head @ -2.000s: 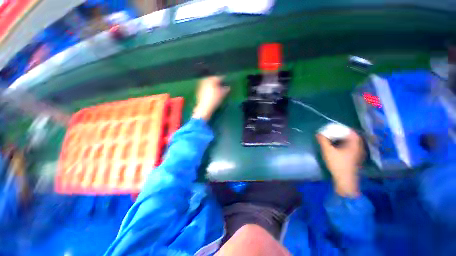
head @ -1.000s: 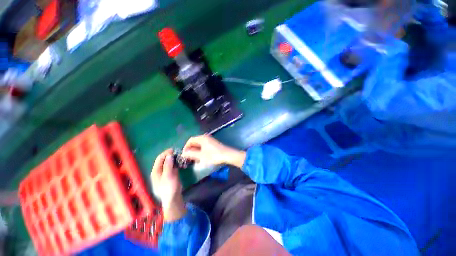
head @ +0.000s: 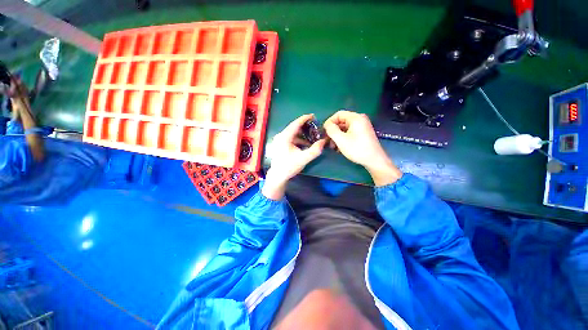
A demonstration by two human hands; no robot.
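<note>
A round black workpiece (head: 312, 131) with a shiny face is held in my left hand (head: 289, 149), between thumb and fingers, above the bench's near edge. My right hand (head: 354, 138) is just right of it, thumb and fingertips pinched together at the workpiece's right side. Whether the right fingertips hold a small part is hidden. The black toggle clamp fixture (head: 425, 97) stands to the right, with its red handle (head: 523, 6) cut by the top edge. A white dropper bottle (head: 518, 144) lies on its side beside the blue control box (head: 568, 151).
An orange-red tray (head: 169, 90) with empty square pockets lies on the left, over a lower tray (head: 265, 97) holding black parts. A small-holed red tray (head: 221, 184) sits below the bench edge. Another person's arm (head: 24, 116) is at far left. A thin tube (head: 496, 111) runs behind the bottle.
The view has turned and shifted left, so the trays and fixture show differently. Both hands stay together at the workpiece; two seconds ago they were apart, the right at the white bottle.
</note>
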